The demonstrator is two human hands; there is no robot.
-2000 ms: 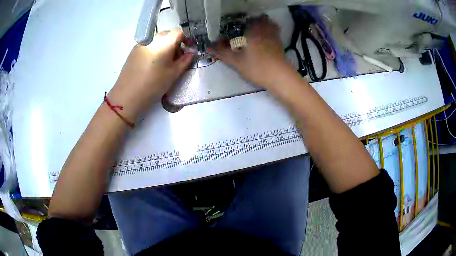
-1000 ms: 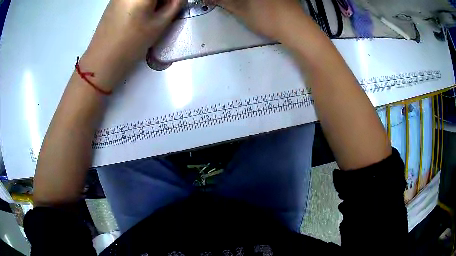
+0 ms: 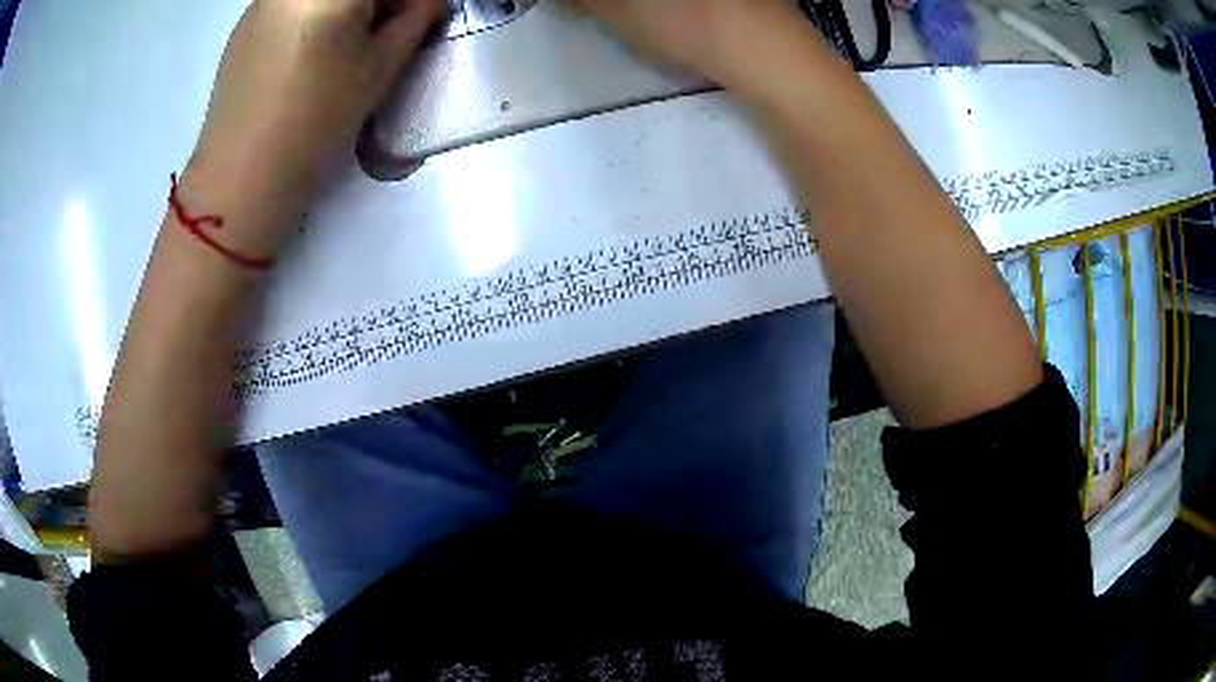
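Observation:
My left hand is at the top edge left of the needle plate, its fingers bent and partly cut off by the frame. My right hand is at the top edge right of the plate, blurred, its fingertips out of the picture. Whether either hand holds anything cannot be seen. The needle and presser foot are out of view. The grey machine bed shows between and below the hands.
Scissors with black handles, a purple bundle and a white stick-like tool lie right of my right hand. A printed ruler runs along the front table edge. A yellow wire basket with a light-blue package stands at right.
The view has tilted down, so the machine head and needle have left the picture and the hands sit at its top edge. Both hands stay near the needle plate.

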